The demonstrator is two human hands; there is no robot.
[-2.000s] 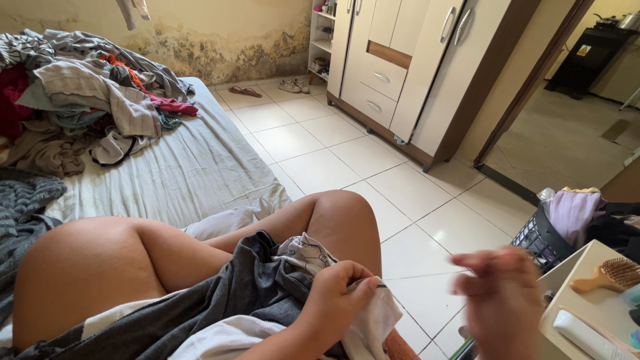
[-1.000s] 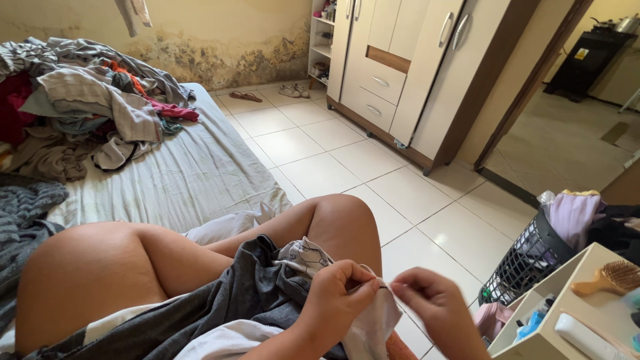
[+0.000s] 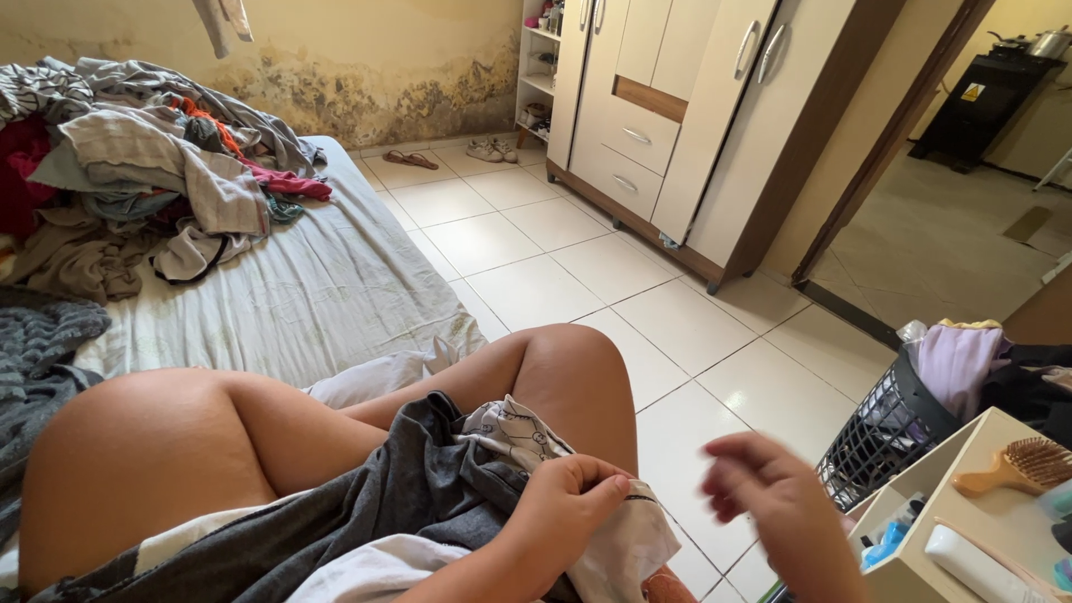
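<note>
Across my lap lies a dark grey and white garment (image 3: 352,502), with a white part printed with line drawings (image 3: 512,429). My left hand (image 3: 563,511) pinches the edge of its white fabric (image 3: 632,532) between thumb and fingers, beside a short dark line of stitching or thread. To the right of the cloth, my right hand (image 3: 775,502) is raised and apart from it, blurred, with the fingers bent. Whether something thin, such as a needle or thread, is between the right fingers is too blurred to tell.
A heap of clothes (image 3: 159,159) lies on the bed (image 3: 368,260) at left. At right are a laundry basket (image 3: 888,427) and an open drawer unit (image 3: 930,511) bearing a wooden hairbrush (image 3: 1017,469). A wardrobe (image 3: 645,126) stands beyond the tiled floor.
Two seconds ago my right hand was away from the cloth; one second ago it was close beside my left fingers, and now it is away to the right again. My left hand keeps its pinch.
</note>
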